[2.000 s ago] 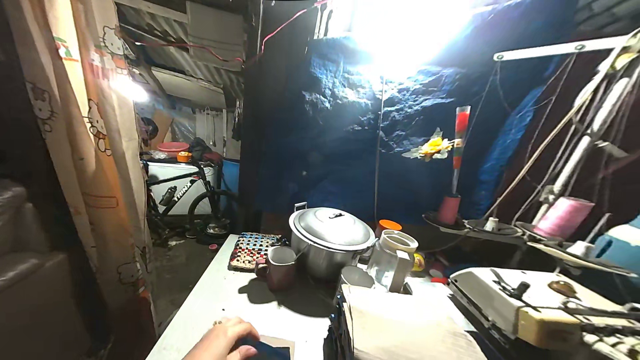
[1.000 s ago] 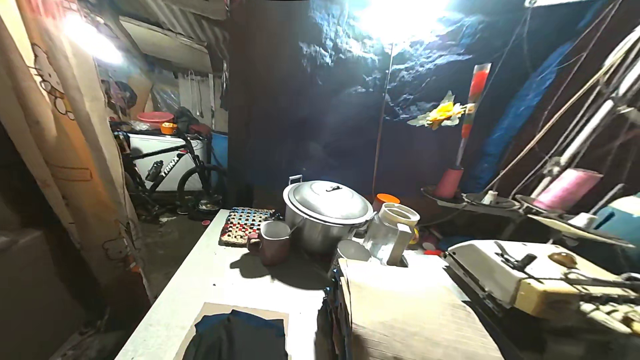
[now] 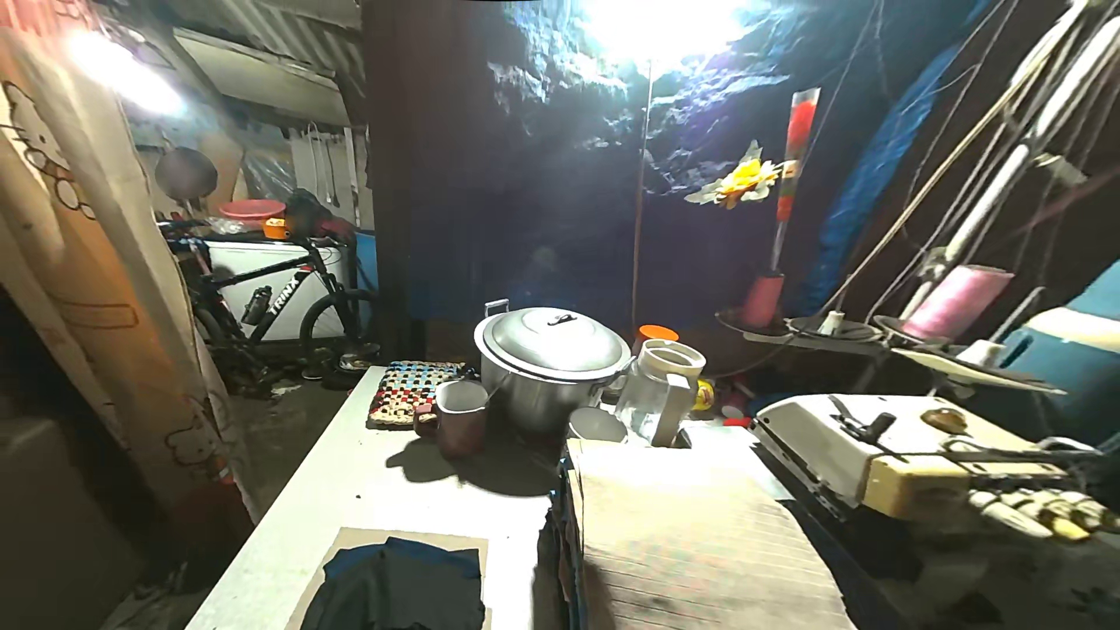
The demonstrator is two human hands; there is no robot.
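Neither of my hands is in the head view now. At the bottom, a folded dark cloth (image 3: 398, 584) lies on a flat piece of cardboard (image 3: 477, 547) on the white table (image 3: 385, 472). To its right a stack of dark cloth is topped by a sheet of corrugated cardboard (image 3: 700, 534). Behind them stand a dark reddish mug (image 3: 461, 424), a lidded aluminium pot (image 3: 551, 367) and a clear pitcher (image 3: 647, 398).
A woven multicolored mat (image 3: 411, 389) lies at the table's far left corner. On the right stands a sewing machine (image 3: 875, 446) below cones of pink thread (image 3: 958, 300). A patterned curtain (image 3: 114, 289) hangs at left, with a bicycle (image 3: 280, 297) beyond.
Two seconds ago a hand was at the bottom edge by the dark blue cloth; it has since left the view. More of the cloth and its cardboard shows now.
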